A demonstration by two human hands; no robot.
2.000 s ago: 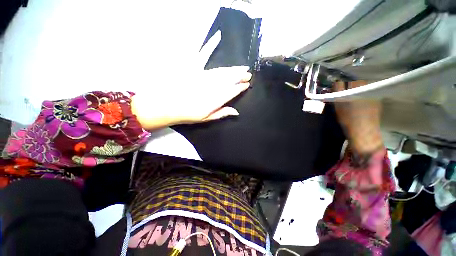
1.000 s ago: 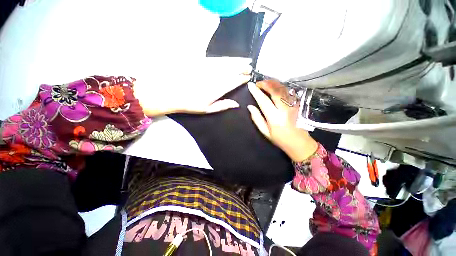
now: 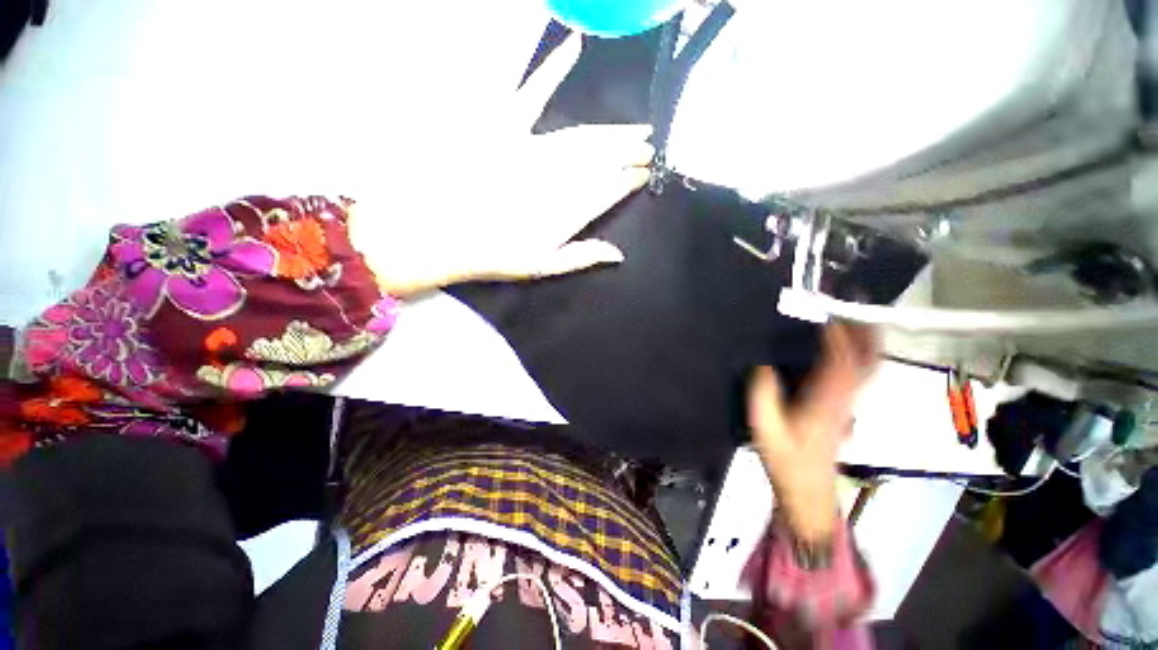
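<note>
A large black cut panel [image 3: 635, 330] lies under the white sewing machine [image 3: 914, 114] and hangs over the table's front edge. A light stitch line shows near its upper part. My left hand [image 3: 546, 191] lies flat on the panel, fingertips beside the presser foot [image 3: 659, 173]; the overexposed light washes out much of it. My right hand [image 3: 813, 419] is blurred, at the panel's right edge, fingers spread. Whether it grips the cloth cannot be told.
Orange-red snips [image 3: 963, 409] lie on the table at the right. A dark scrap bundle [image 3: 1026, 432] is beyond them. A light-blue piece [image 3: 616, 13] is at the top. A checked apron [image 3: 508, 489] covers my lap.
My right hand has moved from beside the needle down and right to the panel's right edge. My left hand stays near the needle, fingers more spread. The panel lies flatter towards the right.
</note>
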